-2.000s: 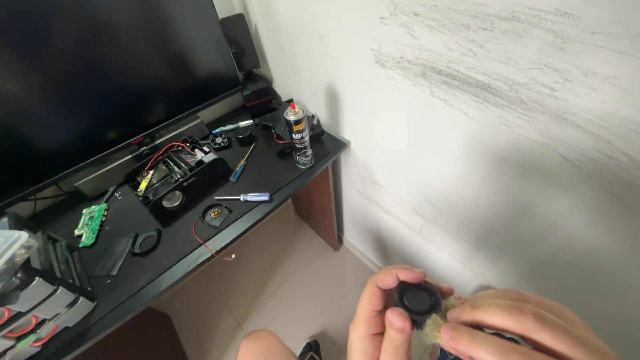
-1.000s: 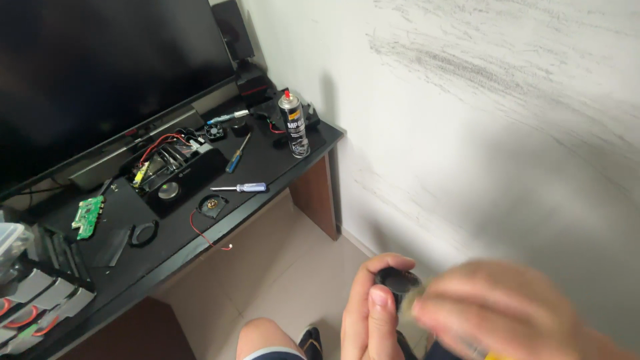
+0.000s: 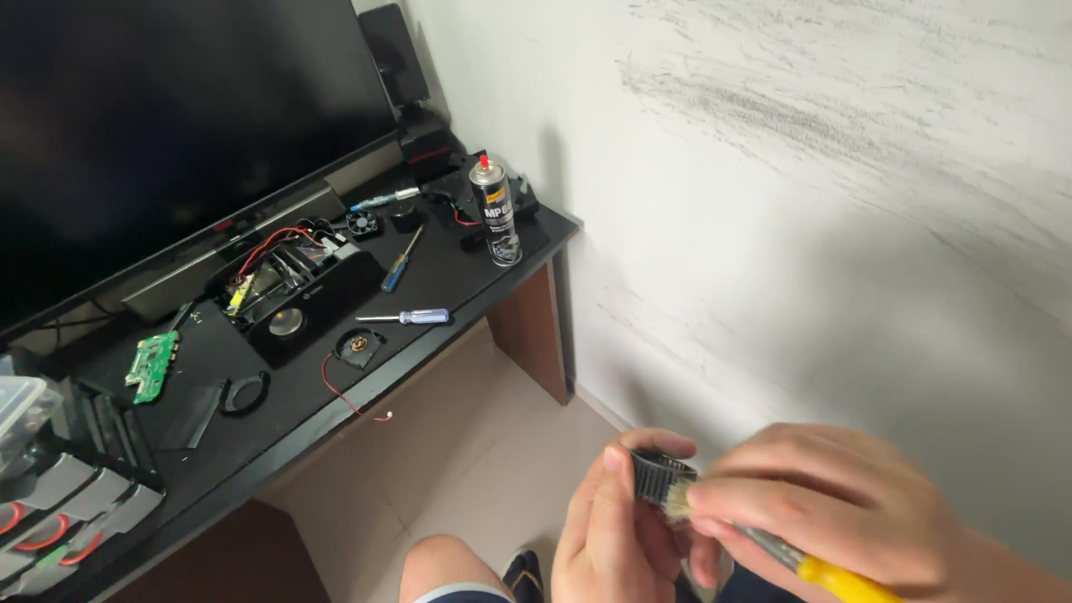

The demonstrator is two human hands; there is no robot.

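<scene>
A small black finned blower-fan wheel (image 3: 657, 476) is held on its side between the thumb and fingers of my left hand (image 3: 615, 519). My right hand (image 3: 829, 502) grips a brush with a yellow handle (image 3: 842, 579) and a metal ferrule. Its pale bristles (image 3: 677, 500) touch the fins on the wheel's right side. On the desk, a fan housing (image 3: 360, 346) with a thin red wire lies at the front edge, well away from both hands.
The black desk (image 3: 318, 402) holds an opened projector (image 3: 293, 293), a clear-handled screwdriver (image 3: 419, 316), a blue-handled screwdriver (image 3: 397, 272), a spray can (image 3: 496, 213), a green circuit board (image 3: 153, 366), a black ring part (image 3: 244, 394), a small fan (image 3: 362, 223) and drawers (image 3: 79, 494). A monitor stands behind.
The fan wheel has turned from showing its round face to showing its finned side. My right hand has shifted against it, and the brush's yellow handle now shows clearly.
</scene>
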